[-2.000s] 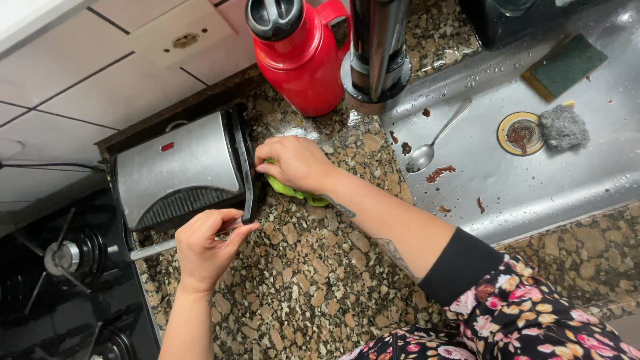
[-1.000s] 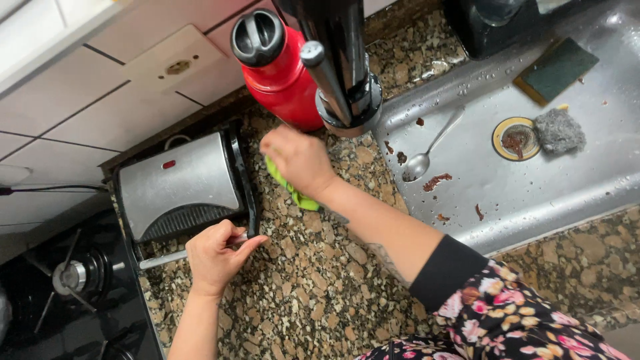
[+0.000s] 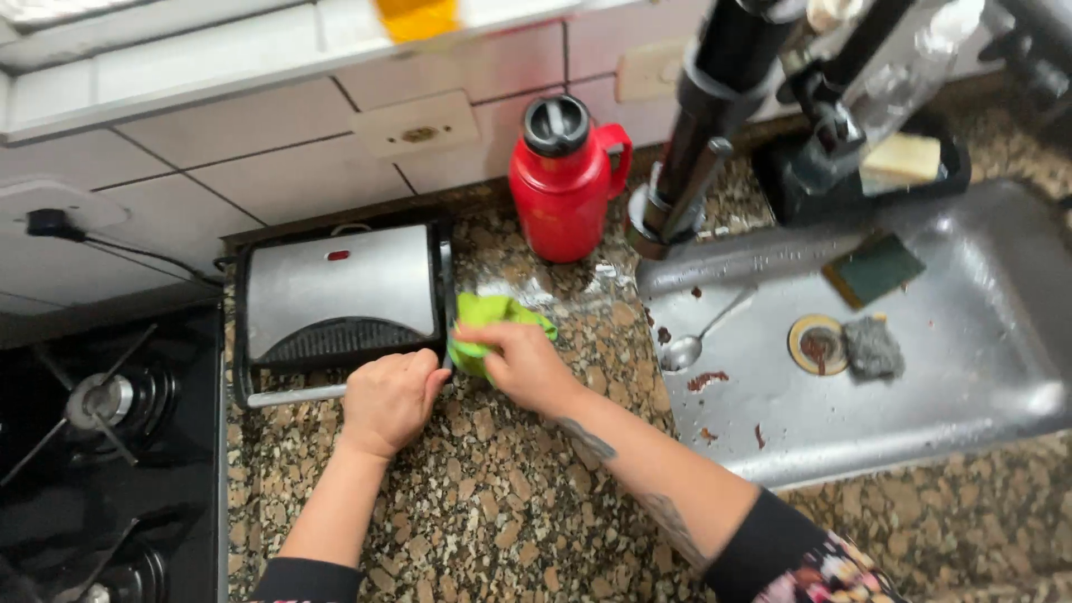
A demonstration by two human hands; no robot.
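Observation:
A silver and black electric grill press (image 3: 343, 285) sits on the speckled granite counter (image 3: 469, 511) against the tiled wall. My left hand (image 3: 389, 398) is closed around the right end of its front metal handle (image 3: 293, 395). My right hand (image 3: 519, 360) holds a bright green cloth (image 3: 494, 314) against the counter, beside the right side of the grill; its fingertips are partly hidden by the cloth. Behind the cloth stands a red thermos jug (image 3: 563, 184) with a black lid. The counter between cloth and jug looks wet and shiny.
On the left is a black gas stove (image 3: 50, 469). To the right a steel sink (image 3: 946, 419) holds a spoon (image 3: 682, 352), a sponge (image 3: 875, 268), steel wool (image 3: 873, 347) and brown food scraps. A black faucet (image 3: 695, 151) rises behind it. A black plug (image 3: 54, 224) is in the wall.
My right hand has brought the green cloth back left, close to the grill's side. My left hand stays on the handle. The view has shifted, showing more wall.

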